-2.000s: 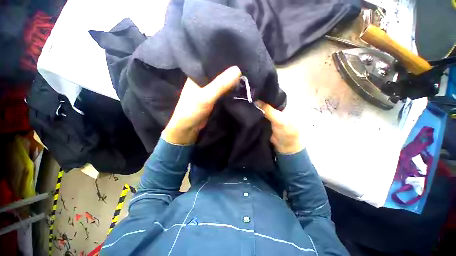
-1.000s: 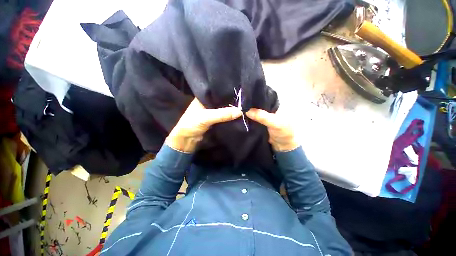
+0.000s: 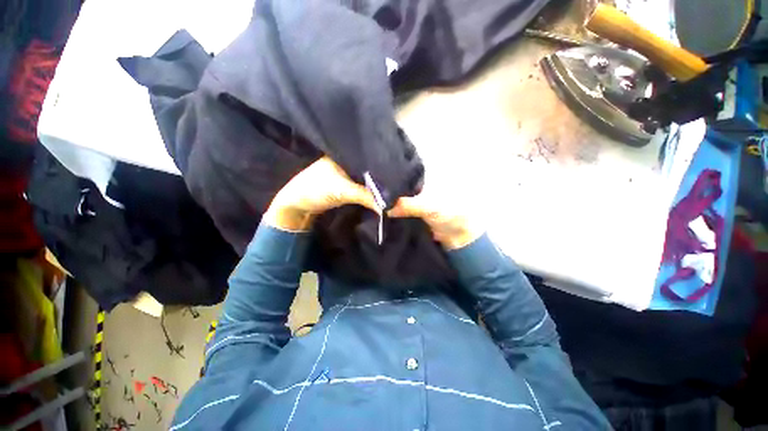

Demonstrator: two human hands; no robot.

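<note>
A large dark charcoal garment (image 3: 295, 76) lies bunched over the table's front edge and hangs against my front. My left hand (image 3: 317, 195) grips its edge with thumb and fingers. My right hand (image 3: 440, 220) pinches the cloth just to the right, the fingertips of both hands close together. A thin white strip or thread bundle (image 3: 376, 198) stands out between my fingertips; which hand holds it I cannot tell. The fingers under the cloth are partly hidden.
A steam iron (image 3: 600, 88) with a wooden handle (image 3: 644, 40) rests at the right of the white-covered table (image 3: 539, 244). A blue tray (image 3: 724, 168) holds maroon strips (image 3: 692, 223). Black garments (image 3: 135, 227) hang at the left. Yellow-black tape marks the floor.
My hands and the held cloth have shifted left and slightly down. The white threads, spread out before, now show as a narrow upright strip. The iron has not visibly moved on the table.
</note>
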